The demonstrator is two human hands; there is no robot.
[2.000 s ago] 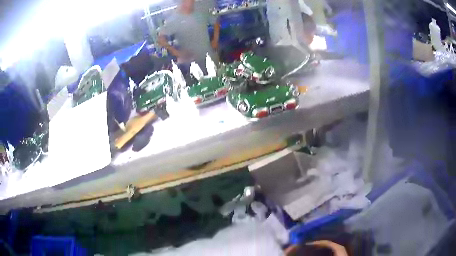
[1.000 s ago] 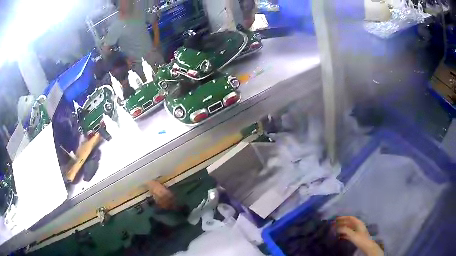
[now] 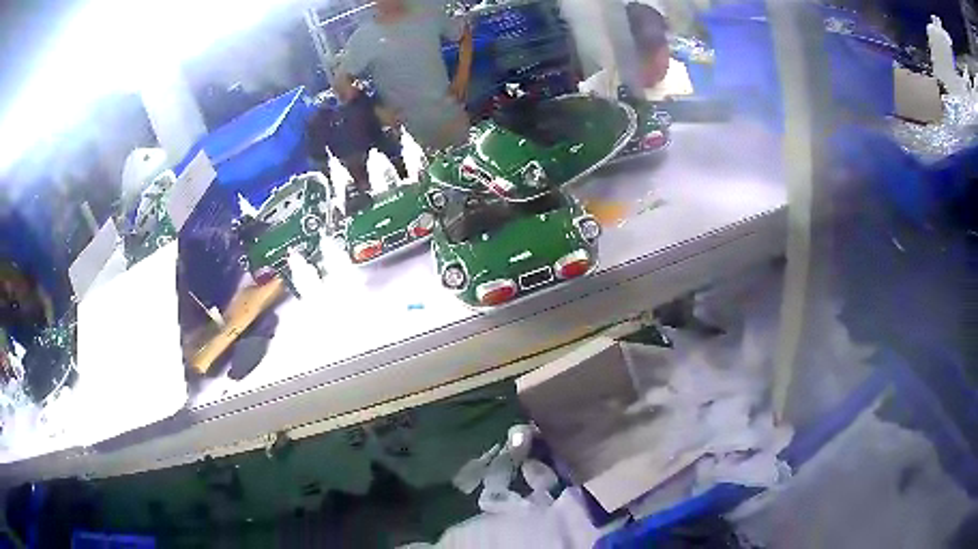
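Neither of my hands is in view. Nearest in front, a blue tray (image 3: 686, 512) is cut off by the lower edge, and pale sheets (image 3: 869, 483) lie to its right. An open cardboard carton (image 3: 584, 413) stands tilted beside crumpled white wrapping (image 3: 719, 397). A small white bottle-like object (image 3: 502, 461) lies left of the carton, at the edge of the green surface (image 3: 365, 483). Small dark parts on that surface are blurred.
Above is a white raised shelf (image 3: 429, 345). It bears a green model car (image 3: 520, 252), other green car bodies, white pointed bottles (image 3: 382, 172), a tan stick (image 3: 238, 325) and a white board (image 3: 131, 349). A pale post (image 3: 796, 214) rises at right. People are behind.
The view has swung so the shelf and cars sit further right and lower than one second ago. The hand over the dark parts in the tray and the hand under the shelf edge no longer show.
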